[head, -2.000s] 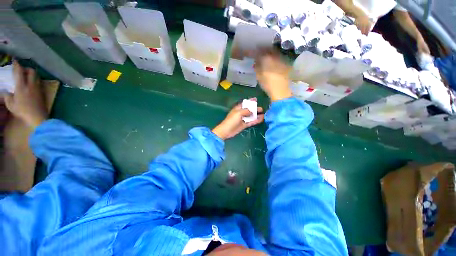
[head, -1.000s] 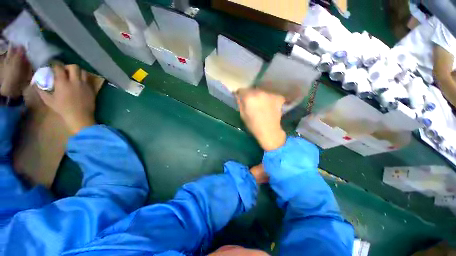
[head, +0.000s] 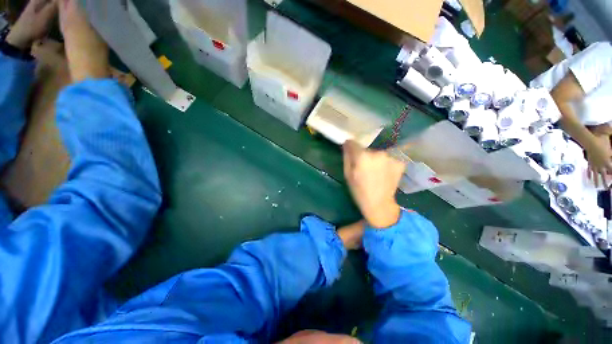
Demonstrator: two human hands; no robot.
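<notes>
My right hand (head: 372, 181) is in front of the middle of the line, blurred. Its fingers are curled, with the fingertips at the near rim of an open white box (head: 335, 131). This box looks tipped, with its opening towards me; whether the fingers grip it is unclear. My left hand (head: 351, 234) is mostly hidden behind my right sleeve, and only the wrist area shows. Whether it holds anything cannot be seen. Open white boxes with red marks stand to the left (head: 278, 94) and to the right (head: 419, 171) of my right hand.
White cylindrical products (head: 470, 104) are piled across the line. A brown carton (head: 396, 17) stands at the far side. A grey metal bar (head: 137, 50) crosses the upper left. A neighbour's blue sleeves and hands (head: 84, 47) are at left, over brown cardboard (head: 47, 127). Another person's arm (head: 577, 111) is at far right.
The camera view has shifted. The white leaflet seen in my left hand two seconds ago is out of sight. The box at my right hand now looks tipped. The neighbour's hands have moved up.
</notes>
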